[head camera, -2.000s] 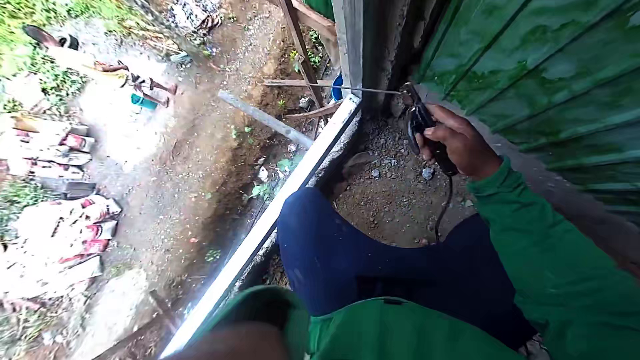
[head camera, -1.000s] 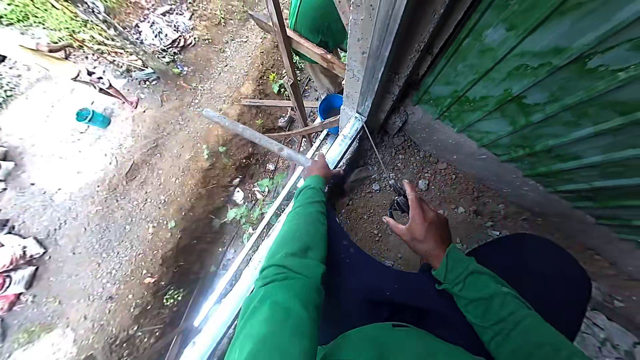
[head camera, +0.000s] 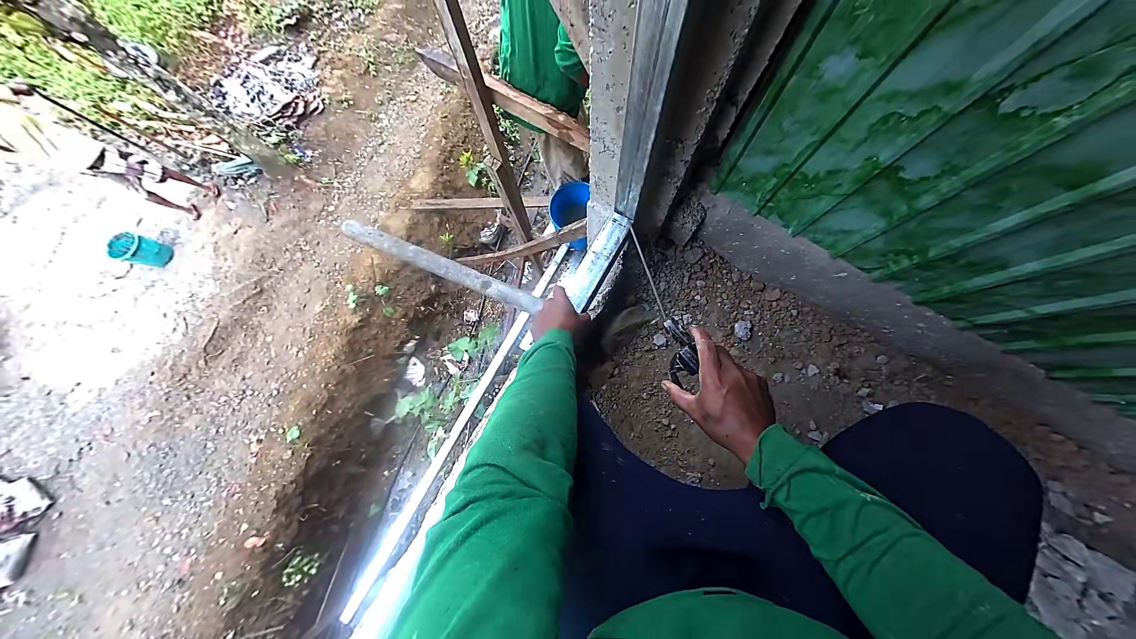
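My left hand (head camera: 559, 318) lies at the near end of a grey round pole (head camera: 435, 262), against the shiny metal channel (head camera: 596, 262); whether its fingers grip the pole or the channel is hidden. To its right, my right hand (head camera: 728, 395) holds a black welding electrode holder (head camera: 683, 357) between thumb and fingers. A thin welding electrode (head camera: 650, 273) runs from the holder up to the corner where the channel meets an upright metal post (head camera: 652, 106). The electrode's tip is at or very near that corner. No spark shows.
Green corrugated sheet (head camera: 958, 177) stands along a concrete ledge (head camera: 825, 275) on the right. Beyond the post are crossed wooden boards (head camera: 488, 115), a blue bucket (head camera: 570, 206) and a person in green (head camera: 537, 62). Lower ground at left holds a teal bucket (head camera: 140, 249) and another person (head camera: 146, 173).
My left hand has come forward to the pole's near end. My right hand with the holder has moved lower and turned, and the electrode now slants up to the corner. A person in green has appeared beyond the post.
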